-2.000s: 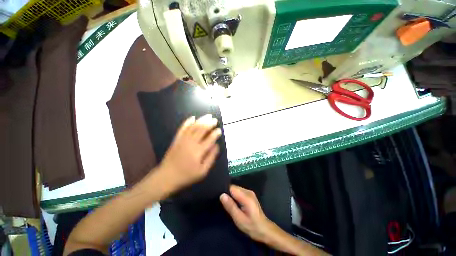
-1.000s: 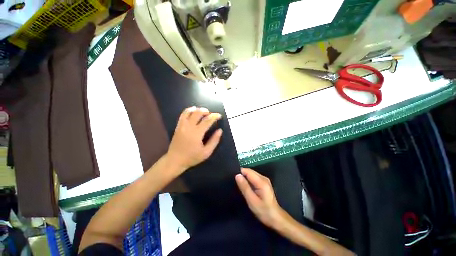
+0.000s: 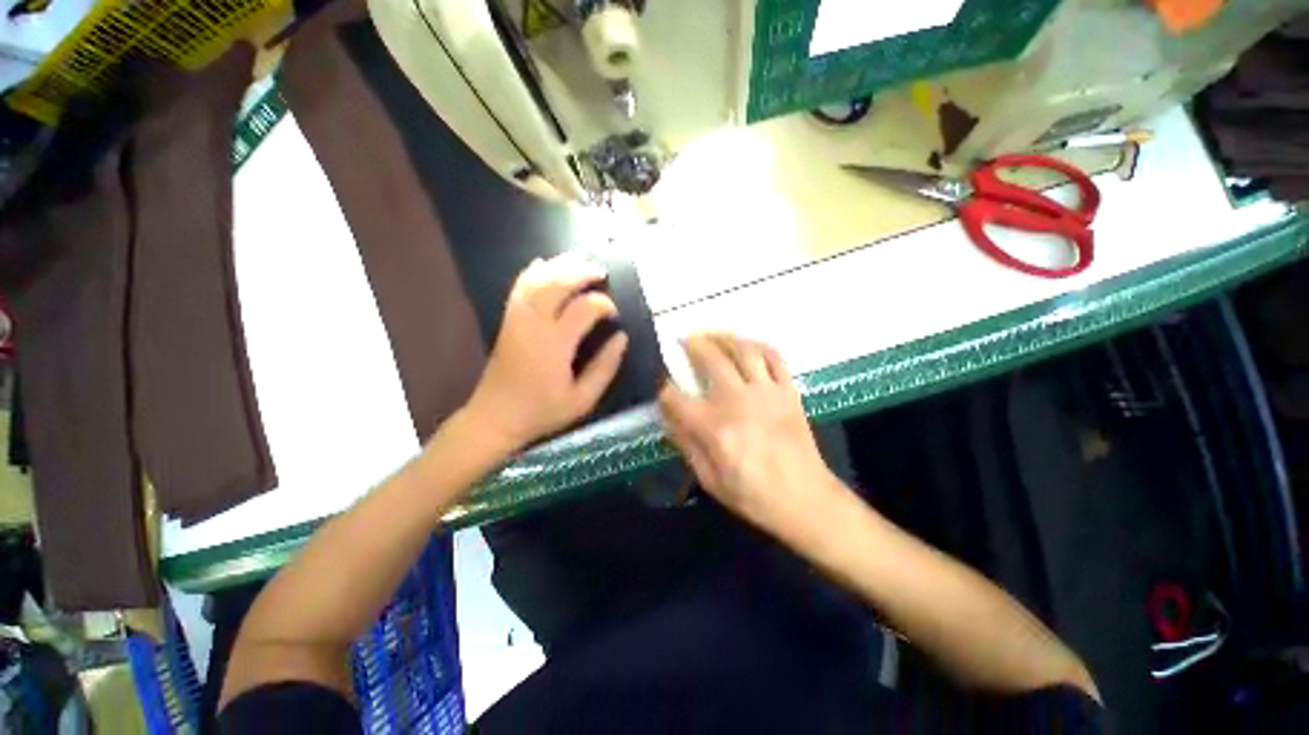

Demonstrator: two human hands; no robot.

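Note:
A black fabric panel (image 3: pixel 495 230) lies on the white table and runs under the lit needle area (image 3: pixel 617 208) of the sewing machine (image 3: pixel 689 86). A brown fabric panel (image 3: pixel 395 244) shows along its left side. My left hand (image 3: pixel 546 352) rests on the black panel just in front of the needle, fingers bent and pressing it flat. My right hand (image 3: pixel 739 417) is at the panel's right edge near the table's front, fingertips on the cloth's corner. The presser foot is washed out by the lamp's glare.
Red-handled scissors (image 3: pixel 1026 216) lie right of the needle. Stacked brown pieces (image 3: pixel 187 316) hang over the table's left side. A yellow crate (image 3: pixel 137 50) stands behind left, a blue basket (image 3: pixel 409 632) below. Green edging (image 3: pixel 919 376) runs along the table front.
The black and brown panels have moved up past the needle, and their near end now lies on the table instead of hanging to the lap. My right hand has moved up onto the table edge.

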